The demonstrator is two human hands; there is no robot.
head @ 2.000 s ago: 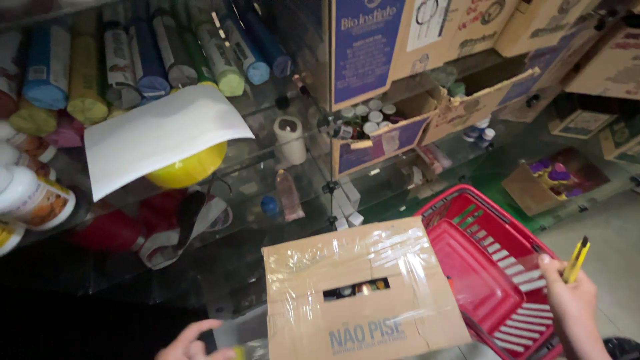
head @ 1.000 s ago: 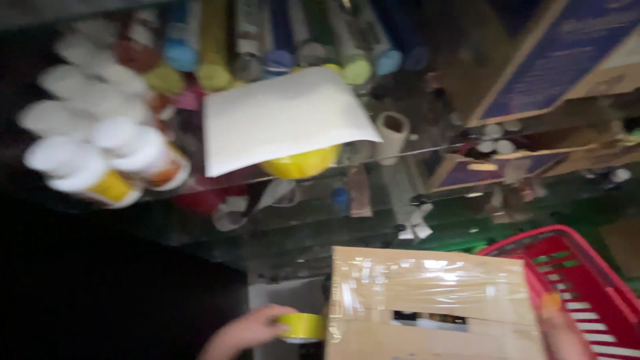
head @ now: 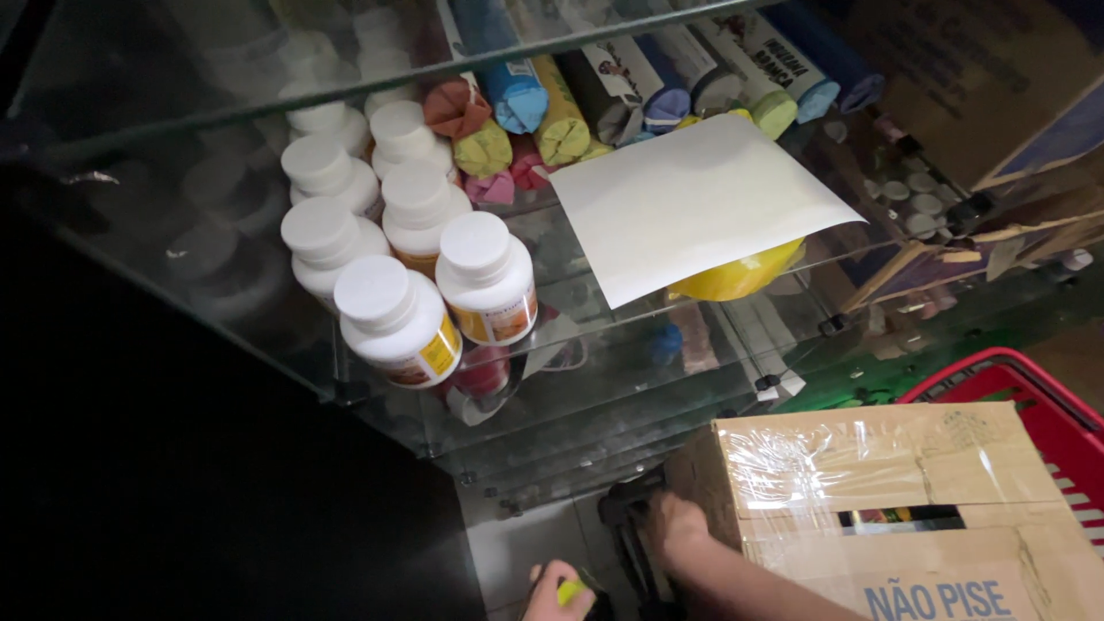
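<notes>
My left hand (head: 559, 593), at the bottom edge of the head view, is closed around a small yellow-green object (head: 571, 592) that I cannot identify. My right hand (head: 677, 528) is blurred beside the left side of a taped cardboard box (head: 914, 457), its forearm crossing in front of the box. A black object, perhaps a frame or stand (head: 630, 526), is next to its fingers; whether they hold it is unclear. The box has a slot in its top showing dark, colourful contents. Behind it is a red plastic basket (head: 1005, 358).
Glass shelving (head: 595, 323) spans the view above my hands. It bears white supplement bottles (head: 487, 276), paper-wrapped rolls (head: 561, 121) and a white sheet (head: 699, 203) over a yellow object (head: 742, 272). Printed cartons (head: 975, 95) stand at the upper right.
My right hand has moved from the box's right side to its left side. The yellow cutter seen in it two seconds ago no longer shows there. The view has shifted left.
</notes>
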